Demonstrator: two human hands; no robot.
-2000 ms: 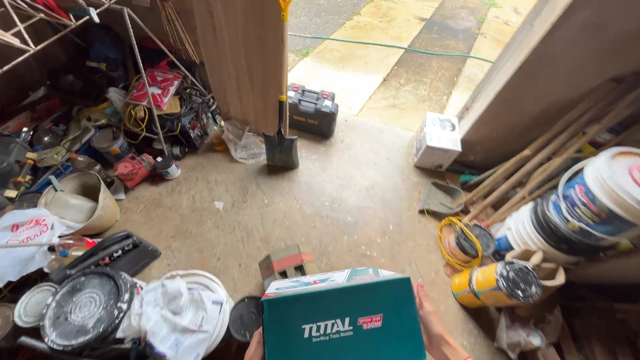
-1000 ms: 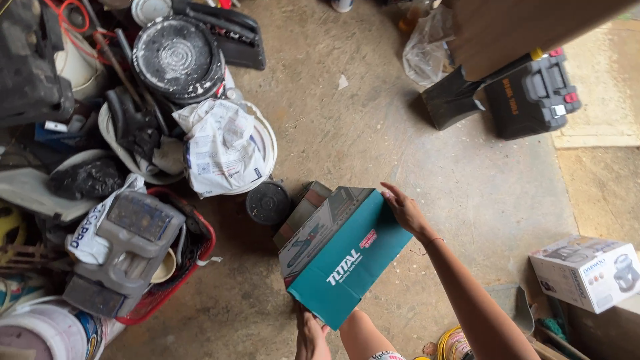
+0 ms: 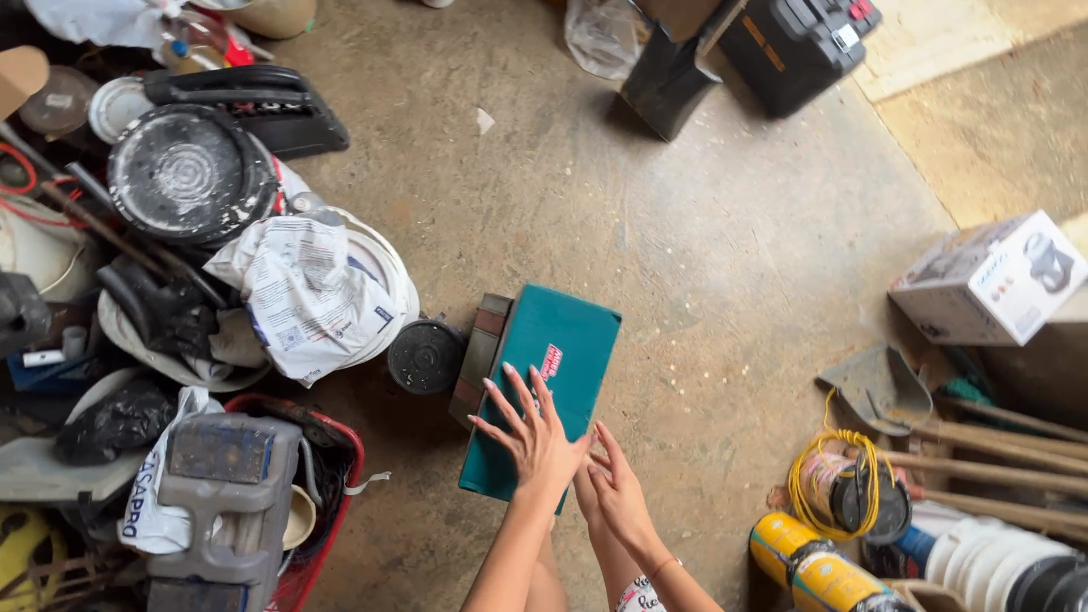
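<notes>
A teal cardboard box [image 3: 565, 340] of the Total brand lies low in the centre, in front of the person's legs. My left hand [image 3: 537, 438] rests palm down on its face, with the fingers spread and holding nothing. Just right of the box's lower corner is my right hand [image 3: 619, 489], its fingers apart and nothing in them. Under or beside the box's left side shows a grey object with reddish-brown patches [image 3: 476, 357]; most of it is hidden, and I cannot tell what it is.
To the left stand a black-lidded bucket [image 3: 187, 174], a white bucket with a plastic bag [image 3: 306, 297] and a grey case [image 3: 225, 501]. A shovel blade [image 3: 667, 85] and a black tool case [image 3: 795, 51] are at the top. Rightward are a printed carton [image 3: 990, 285], a dustpan [image 3: 880, 391] and a yellow cord [image 3: 837, 484].
Both hands held the box by its sides a second ago; now the left lies flat on it and the right has let go. The box has turned more upright in view. The view has swung.
</notes>
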